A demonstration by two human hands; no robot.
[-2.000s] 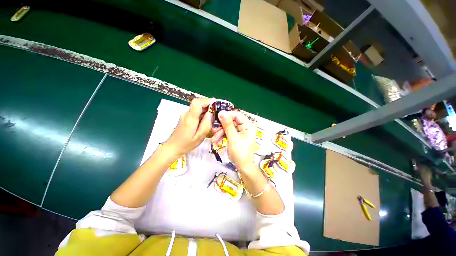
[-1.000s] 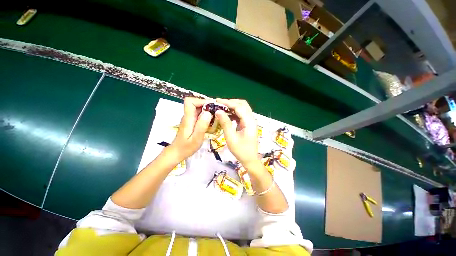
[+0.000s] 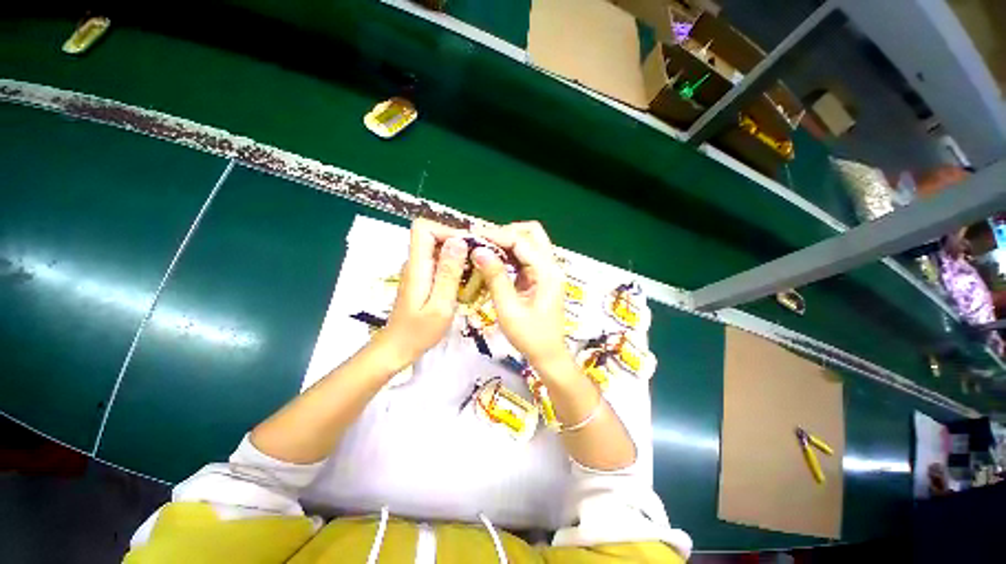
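My left hand [image 3: 425, 289] and my right hand [image 3: 527, 295] meet near the top of the white work sheet [image 3: 419, 463]. Both thumbs and fingertips grip a small dark wired assembly [image 3: 474, 251], mostly covered by the fingers. A yellowish part shows just below the thumbs. Several yellow-and-white units [image 3: 506, 409] with dark and red wires lie on the sheet, below and right of my hands. A black connector [image 3: 478, 340] lies below my hands, and another dark piece lies at the sheet's left side.
Yellow-handled pliers [image 3: 813, 455] lie open on a cardboard sheet [image 3: 772, 441] at the right. The green conveyor belt [image 3: 276, 99] beyond the worn rail carries spaced units [image 3: 391, 117]. A grey metal post [image 3: 816, 251] slants across the upper right. Open cardboard boxes [image 3: 706, 55] stand at the far side.
The belt units have moved right. My hands have drawn closer together around the dark assembly and turned it. A dark piece at the sheet's left, formerly behind my left arm, now shows.
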